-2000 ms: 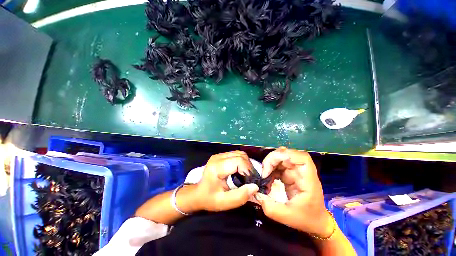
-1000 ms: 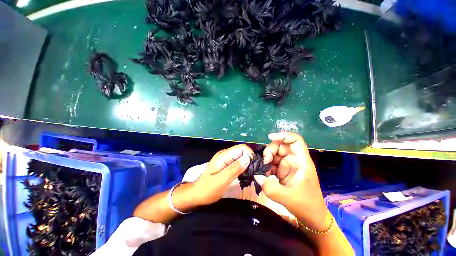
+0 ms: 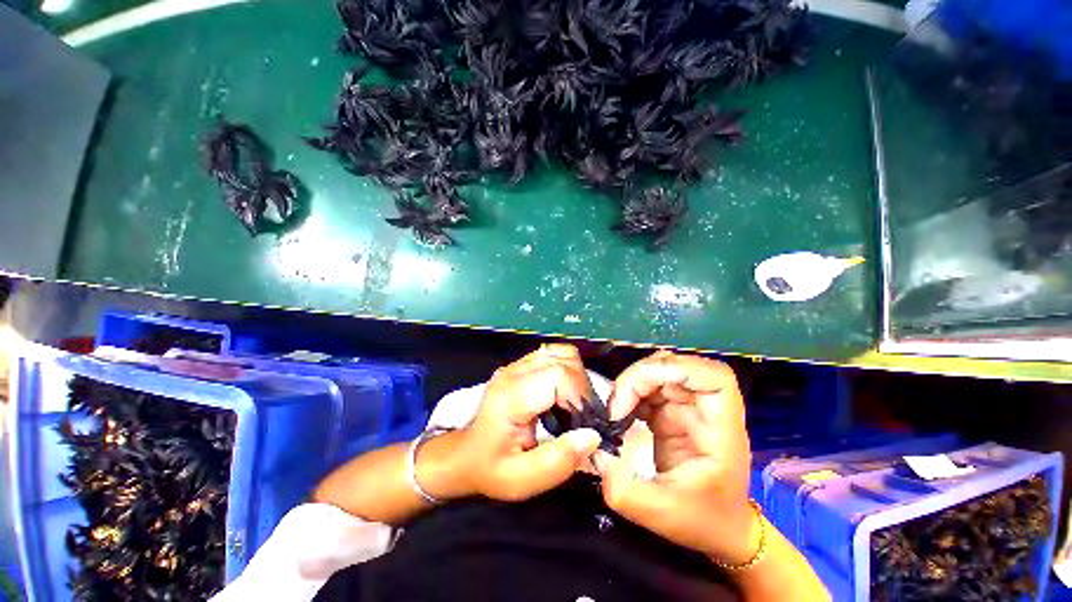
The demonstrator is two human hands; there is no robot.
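My left hand (image 3: 523,426) and my right hand (image 3: 679,453) meet below the table edge, in front of my body. Between their fingertips they hold one black spiky piece (image 3: 597,421), partly hidden by the fingers. A large heap of black spiky pieces (image 3: 553,88) lies on the green table (image 3: 494,282). A small group of black pieces (image 3: 249,179) lies alone at the left of the table. A white glue bottle (image 3: 795,276) lies on its side at the right, its yellow tip pointing right.
Blue bins with black, gold-glinting pieces stand below table level at the left (image 3: 245,470) and right (image 3: 864,523). A white paper label (image 3: 938,467) lies on the right bin. A grey panel (image 3: 47,153) is at the left end; a clear divider (image 3: 878,212) is at the right.
Both hands have moved slightly down from a second ago, and the black piece has been turned between the fingers, with less of it showing. The things on the table have not moved.
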